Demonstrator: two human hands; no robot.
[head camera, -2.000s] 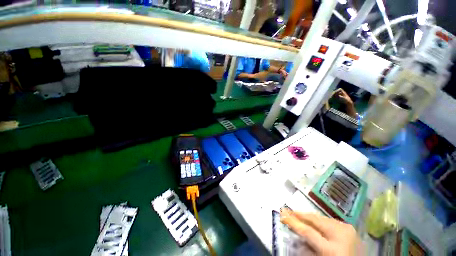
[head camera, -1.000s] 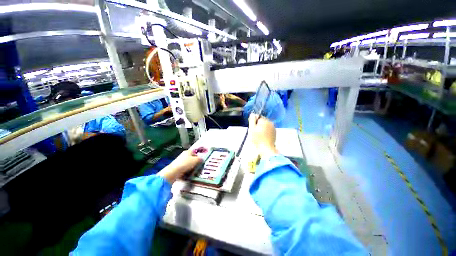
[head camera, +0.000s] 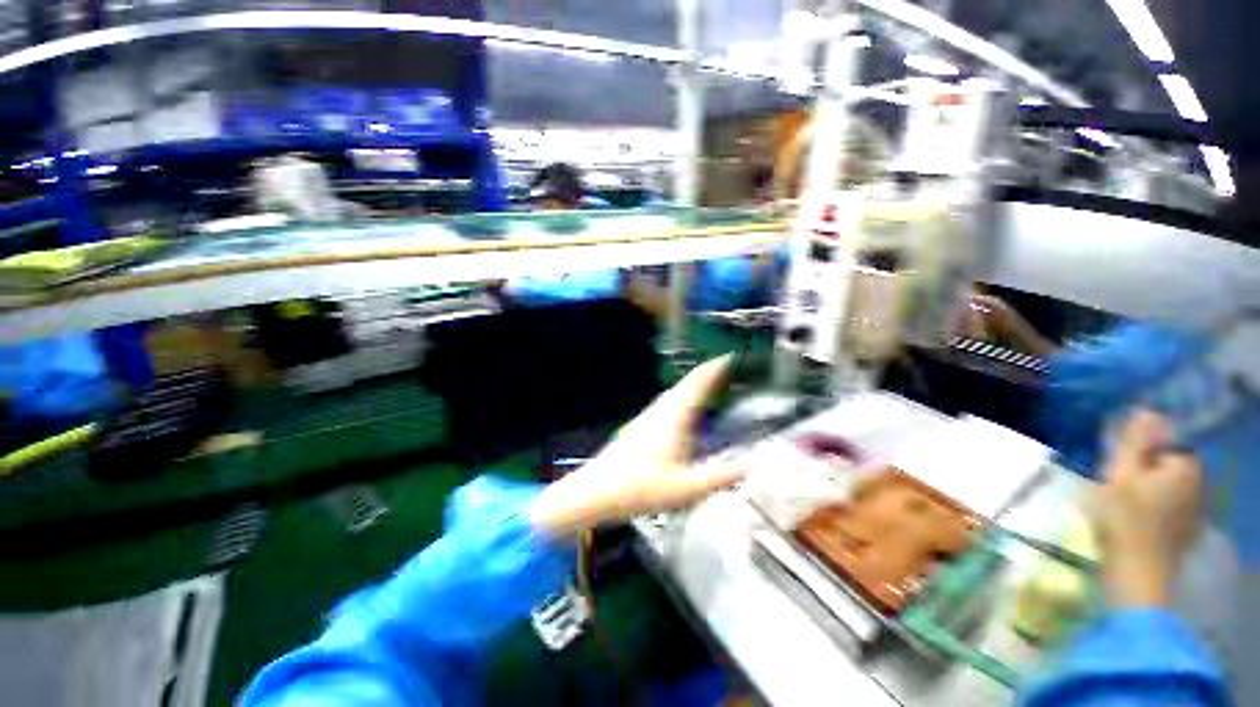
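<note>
The orange-brown fixture base (head camera: 891, 539) lies uncovered on the white machine platform (head camera: 719, 566), with no plate visible in it. A pale green frame (head camera: 956, 601), blurred, is at its near right side. My left hand (head camera: 643, 463) is empty over the platform's left edge, thumb and fingers apart. My right hand (head camera: 1150, 504) is raised at the right with its fingers curled; blur hides whether it holds anything. A yellow-green pad (head camera: 1057, 597) lies between the frame and my right hand.
The beige machine head (head camera: 884, 297) and white control panel (head camera: 818, 283) stand behind the platform. Loose slotted plates (head camera: 560, 617) lie on the green bench (head camera: 415, 532). Black trays (head camera: 546, 373) are stacked behind. A raised shelf (head camera: 415, 269) crosses the back. A person in blue (head camera: 1126, 373) is beyond the platform.
The view has swung left since one second ago. The green frame has come off the orange-brown base, and the slotted plate no longer shows there. My left hand has left the fixture and opened.
</note>
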